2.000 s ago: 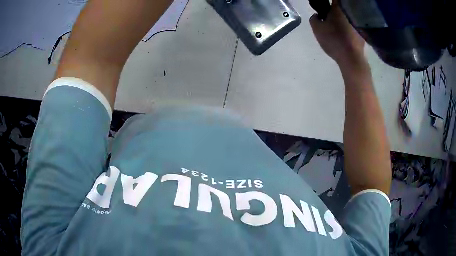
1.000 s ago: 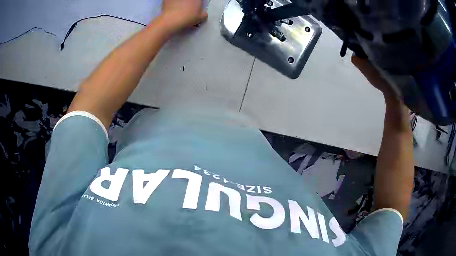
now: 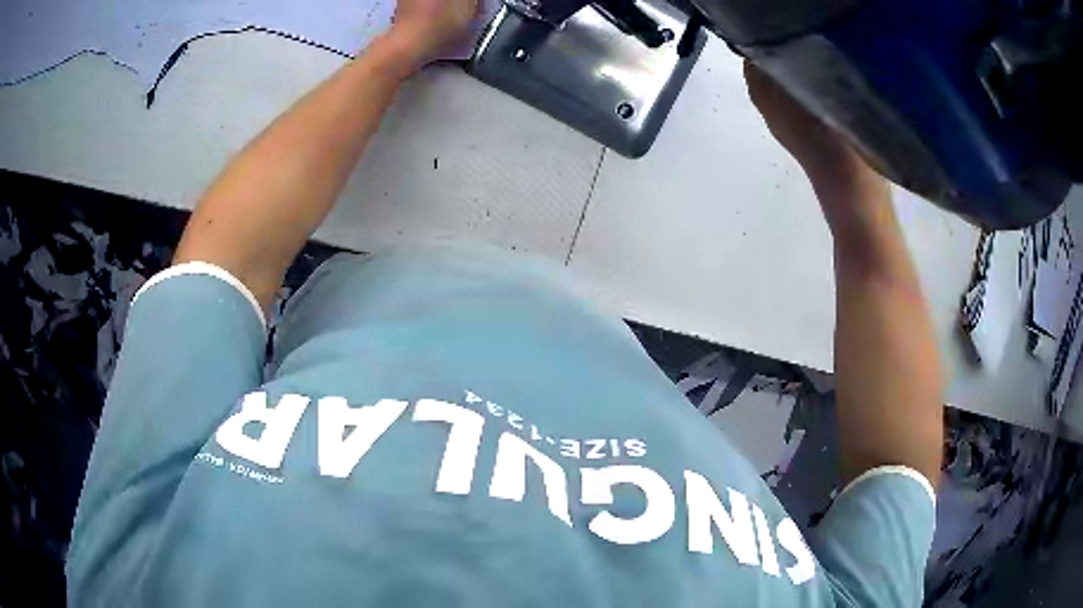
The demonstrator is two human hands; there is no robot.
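Observation:
The cutting machine's large blue and dark motor body (image 3: 938, 107) fills the top right. Its shiny silver base plate (image 3: 582, 89) lies flat on the table at the top centre. My left hand (image 3: 437, 26) is at the top edge, partly cut off, just left of the base plate and over the edge of the white-lilac paper marker (image 3: 285, 17). Its fingers cannot be made out. My right hand (image 3: 772, 89) is mostly hidden behind the motor body, so its grip does not show. The lay's dark cut edge shows at the upper left.
The pale table (image 3: 713, 238) has a thin seam and a front edge near my body. Paper-topped cut pieces (image 3: 1051, 291) with dark edges lie at the far right. Scrap (image 3: 71, 285) is heaped below the table edge on both sides.
Since one second ago, the machine and base plate have shifted left and up in view, nearer my left hand. My right arm has moved left with them. My left hand has moved slightly up.

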